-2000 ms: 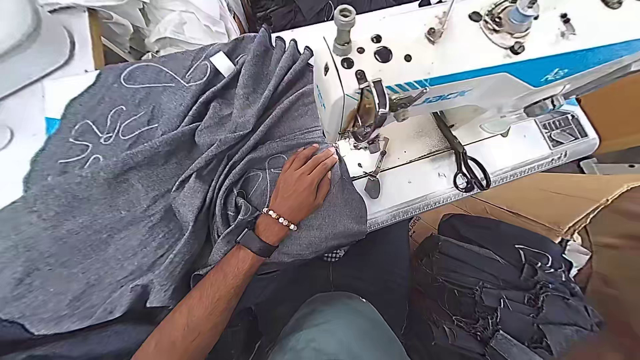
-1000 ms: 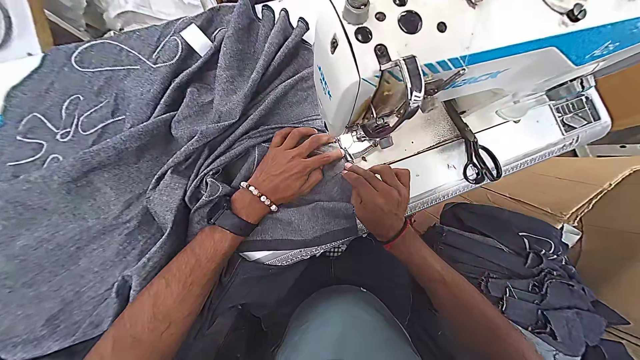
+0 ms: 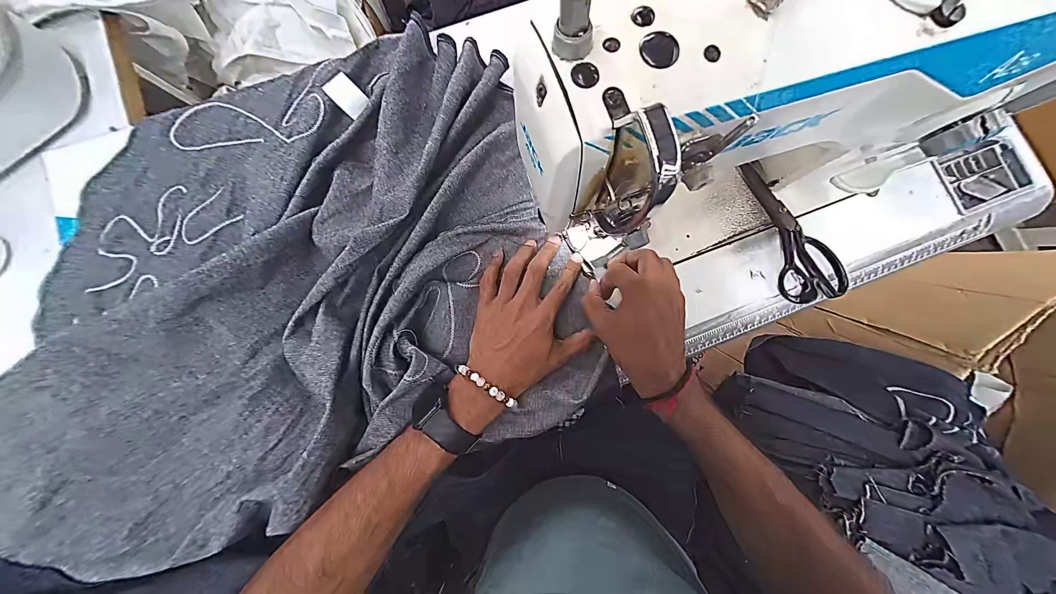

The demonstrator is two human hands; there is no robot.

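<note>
Grey knit fabric point(image 3: 247, 330) with white thread tails lies in folds left of the sewing machine's head point(image 3: 577, 107), one edge at the presser foot point(image 3: 587, 239). My left hand point(image 3: 524, 318) rests flat on it, fingers spread, fingertips just before the foot. Close to its right, my right hand point(image 3: 639, 318) has its fingers curled, thumb and forefinger pinched beside a small dark metal tool point(image 3: 587, 268) near the needle area. Whether they hold this tool, thread or the fabric's edge cannot be told. The needle itself is not clearly visible.
Black-handled scissors point(image 3: 804, 256) lie on the machine bed point(image 3: 726, 289), right of my hands. Below the bed, a cardboard box point(image 3: 949, 305) holds dark fabric pieces point(image 3: 907, 462). White material point(image 3: 280, 41) is heaped at the upper left, beyond the fabric.
My right hand, out of view two seconds ago, has come in beside the presser foot. My left hand has spread its fingers flatter on the fabric since one second ago. The view has moved closer.
</note>
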